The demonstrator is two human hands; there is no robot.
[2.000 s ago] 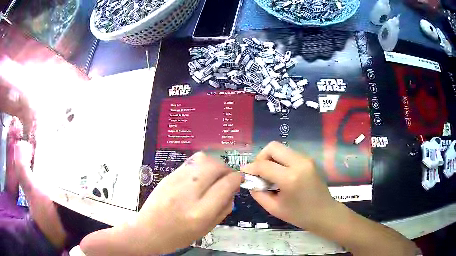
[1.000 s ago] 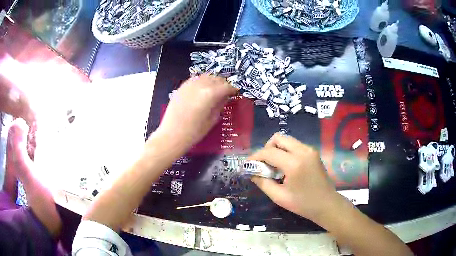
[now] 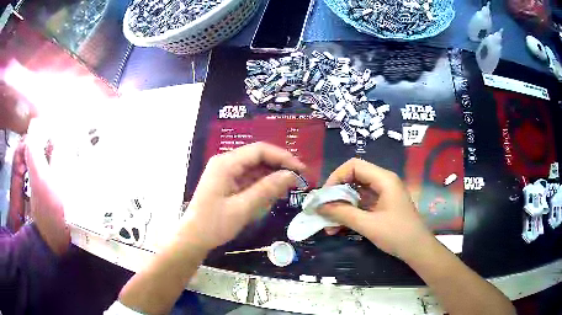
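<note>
My right hand (image 3: 379, 206) holds a white rounded plastic housing (image 3: 306, 225) in front of me, low over the mat. My left hand (image 3: 243, 200) is just left of it and pinches a small dark-and-pale insert piece (image 3: 299, 179) between thumb and finger, apart from the housing. A heap of small white-and-black insert pieces (image 3: 320, 89) lies at the top of the mat. A small round white pot (image 3: 281, 253) stands below my hands, with a thin applicator stick (image 3: 248, 251) pointing left from it.
A white perforated basket (image 3: 203, 29), a dark phone (image 3: 280, 24) and a blue bowl (image 3: 394, 29) stand at the back. Squeeze bottles (image 3: 490, 50) are upper right. White units (image 3: 533, 212) lie far right, others on the white sheet (image 3: 161, 117). Another person's arm (image 3: 46, 191) is at left.
My left hand has come back from the heap toward my right hand with a small piece. The housing in my right hand is turned, showing a broad white rounded part.
</note>
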